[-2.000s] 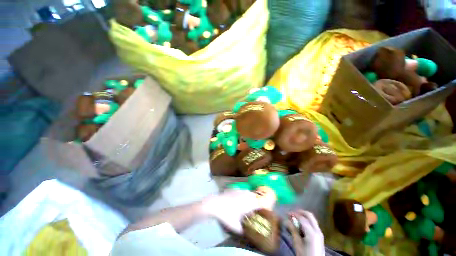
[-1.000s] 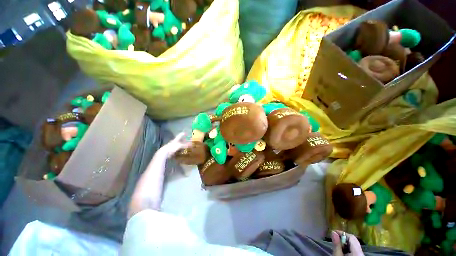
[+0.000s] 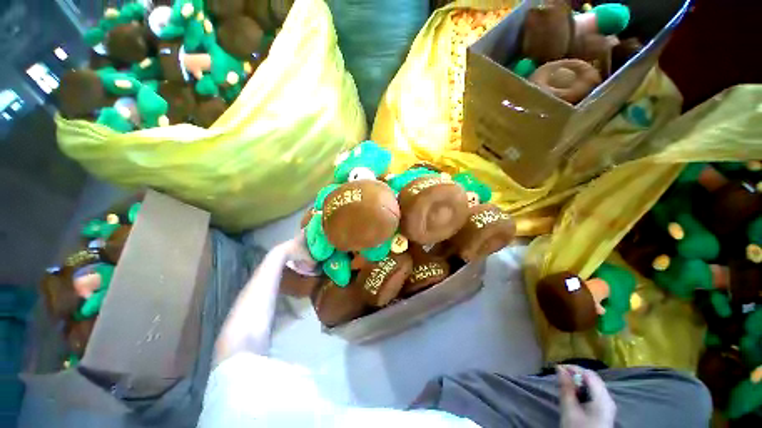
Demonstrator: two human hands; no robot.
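Observation:
Potted-tree plush toys with brown pots [image 3: 361, 216] and green tops are piled in a low open carton [image 3: 409, 316] in front of me. My left hand [image 3: 294, 254] is at the pile's left side, touching a plush whose brown pot [image 3: 298, 284] shows below it. The fingers are partly hidden, and whether they grip is unclear. My right hand [image 3: 586, 399] is low at the right, over my grey-clad leg, closed around a small dark tool [image 3: 582, 388] that is mostly hidden.
A yellow sack [image 3: 251, 163] full of toys stands behind at left. A carton [image 3: 154, 284] with toys is at far left, another [image 3: 514, 125] at upper right on yellow sacking. At right, a yellow sack [image 3: 660, 338] holds more toys, one plush [image 3: 568, 301] near its edge.
Two seconds ago a plush was between my hands over my lap; it is gone from there. My left hand has reached to the pile's left side. My right hand has moved right. The view has shifted.

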